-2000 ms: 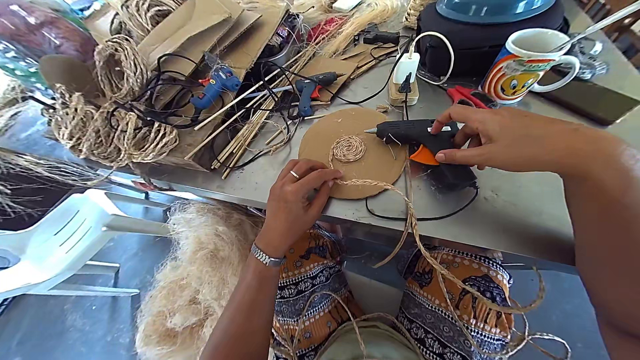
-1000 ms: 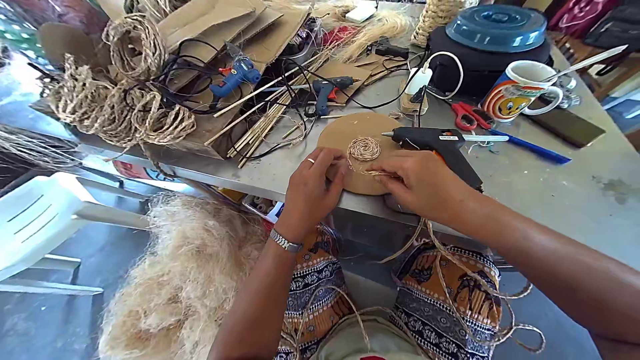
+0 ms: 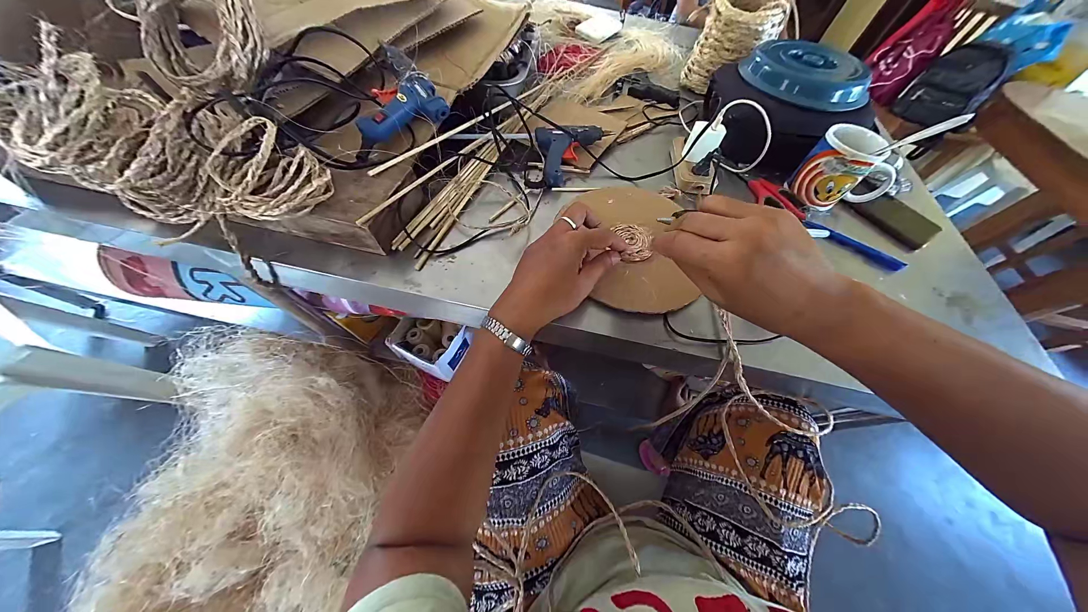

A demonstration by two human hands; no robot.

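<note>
A round cardboard disc (image 3: 650,289) lies at the table's front edge, with a flat coil of braided fibre cord (image 3: 631,242) on its middle. My left hand (image 3: 565,263) rests on the disc's left side, fingertips pinched at the coil's left edge. From the right, my right hand (image 3: 748,255) has its fingers closed at the coil's right edge, on the cord as far as can be seen. The loose cord (image 3: 738,357) hangs from below my right hand over the table edge to my lap. The black glue gun is mostly hidden behind my right hand; only its tip shows.
Rope bundles (image 3: 170,161), cardboard sheets and thin sticks (image 3: 446,204) lie left. Two blue glue guns (image 3: 399,110) with tangled cables are behind. A mug (image 3: 837,166), red scissors (image 3: 775,197) and a blue pen (image 3: 858,246) stand or lie right. Loose fibre (image 3: 280,476) is heaped below left.
My right hand was on the black glue gun two seconds ago; it let go and moved left to the cord beside the coil. My left hand has stayed at the disc.
</note>
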